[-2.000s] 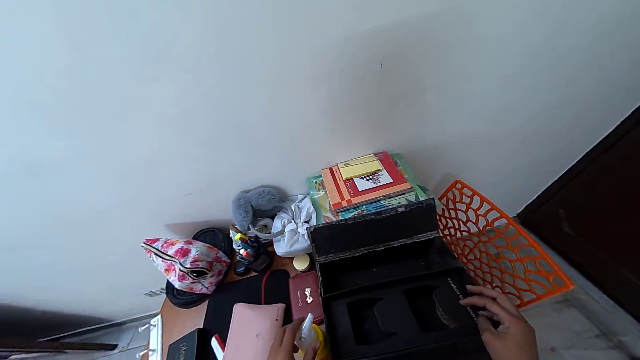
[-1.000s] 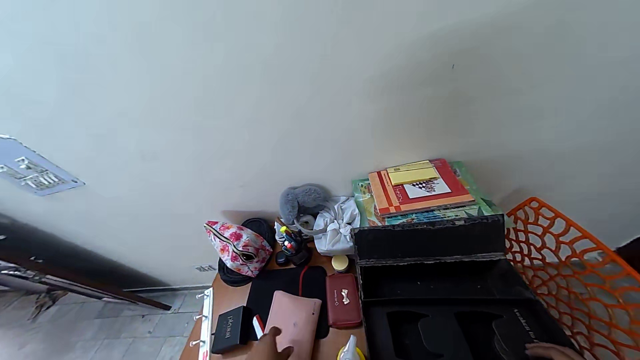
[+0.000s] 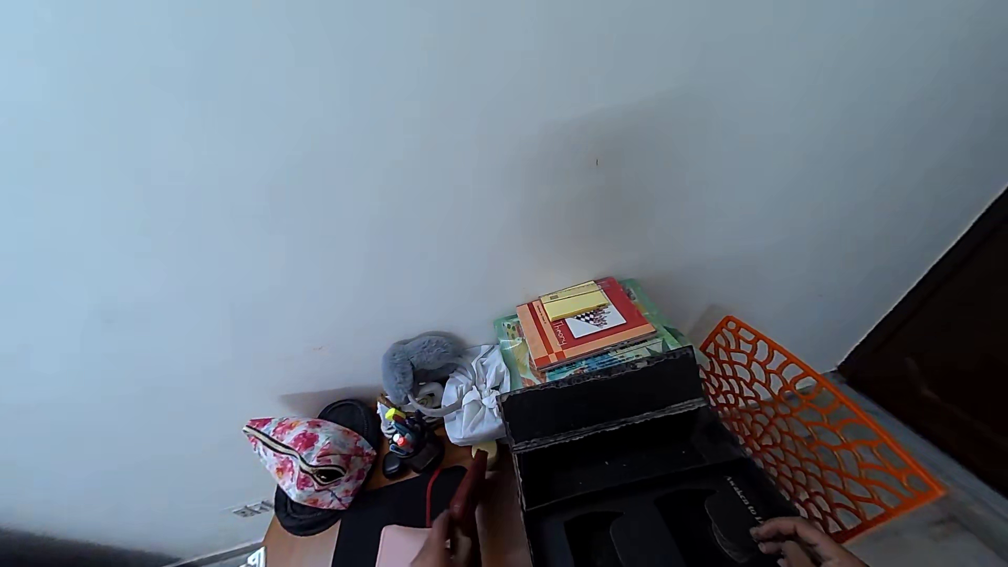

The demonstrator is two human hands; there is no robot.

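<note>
My left hand (image 3: 442,547) is at the bottom centre, closed on a dark red wallet (image 3: 469,490) that stands on edge above the table. Beside it lies a pink flat item (image 3: 398,545) on a black mat (image 3: 370,512). At the lower right, my right hand (image 3: 799,542) touches the right side of an open black cardboard box (image 3: 602,409) with shaped recesses; its fingers are bent and partly cut off by the frame.
Behind the box are stacked books (image 3: 587,323) with yellow sticky notes. A floral pouch (image 3: 315,461), grey fluffy earmuffs (image 3: 421,362), a pen holder (image 3: 413,449), a white cloth bundle (image 3: 477,398) and a small round yellowish lid (image 3: 486,452) stand left. An orange perforated basket (image 3: 819,425) is right.
The dark red wallet, lying flat beside the box one second ago, is now raised in my left hand, which was at the pink item. The view has swung left and back right.
</note>
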